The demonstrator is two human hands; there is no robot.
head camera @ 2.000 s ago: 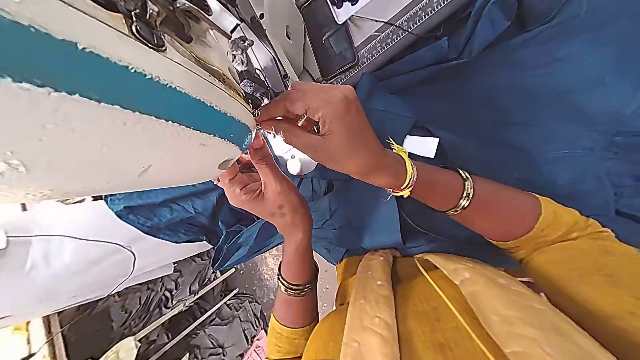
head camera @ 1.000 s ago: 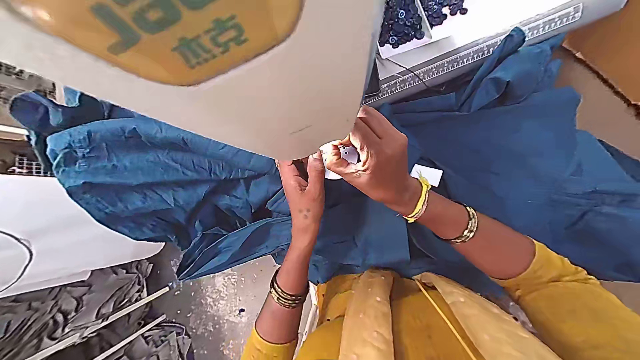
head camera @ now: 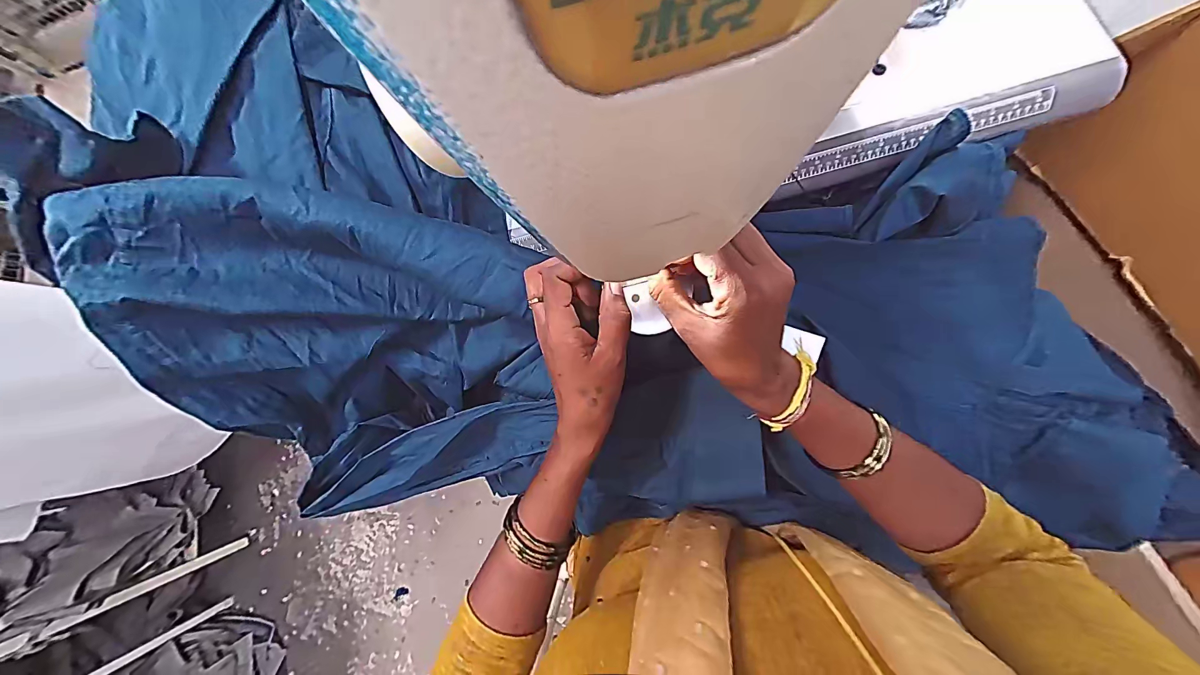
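Under the rounded head of a cream and teal sewing machine, both hands work close together at a white rounded plate. My left hand is at the plate's left side, fingers bent, thumb tip near its edge; what the fingers pinch is hidden. My right hand has thumb and forefinger pinched at the plate's right side; the machine head partly covers the fingertips, and any small thing in them cannot be made out. Blue fabric lies around and below both hands. A small white tag lies beside my right wrist.
A white machine bed with a printed ruler strip is at the upper right, by a brown cardboard box. At left are a white surface and dark fabric pieces with pale rods. Scraps dot the floor.
The view has shifted strongly. Two seconds ago both hands were raised together at the machine's needle area; now they are low at the white plate, the left hand's fingers more bent.
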